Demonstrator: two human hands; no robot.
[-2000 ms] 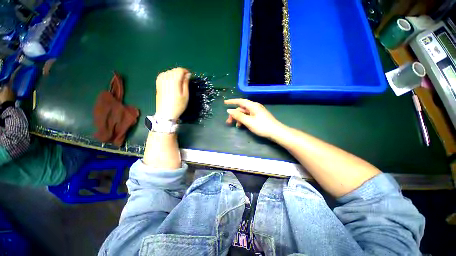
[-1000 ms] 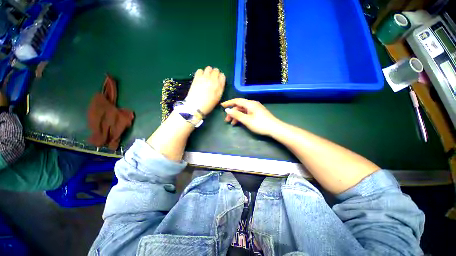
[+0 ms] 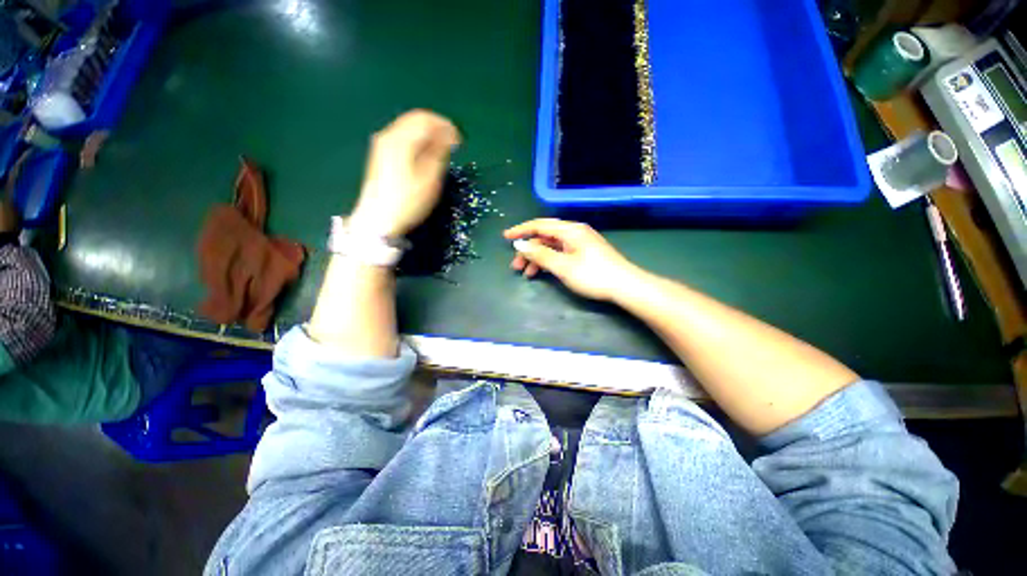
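The loose pile of black leads point(image 3: 432, 242) lies on the green bench mat, with silvery-white ends fanned unevenly on its right side. My left hand point(image 3: 410, 169), slightly blurred, is over the pile's left and upper part and hides the gold ends. I cannot tell whether its fingers hold anything. My right hand point(image 3: 554, 248) rests just right of the pile with thumb and fingertips near each other; a small whitish spot shows at the fingertips, and I cannot tell what it is.
A blue tray point(image 3: 743, 196) at the back right holds a packed row of black leads point(image 3: 599, 101). Red-brown cloth point(image 3: 246, 264) lies at left. A scale point(image 3: 991, 113), rolls point(image 3: 918, 163) and a pen point(image 3: 944, 253) are at right. A person's checked sleeve point(image 3: 25, 295) shows at far left.
My left hand moved from the pile's right side back to its left, uncovering the silvery ends and covering the gold ends. My right hand has hardly moved.
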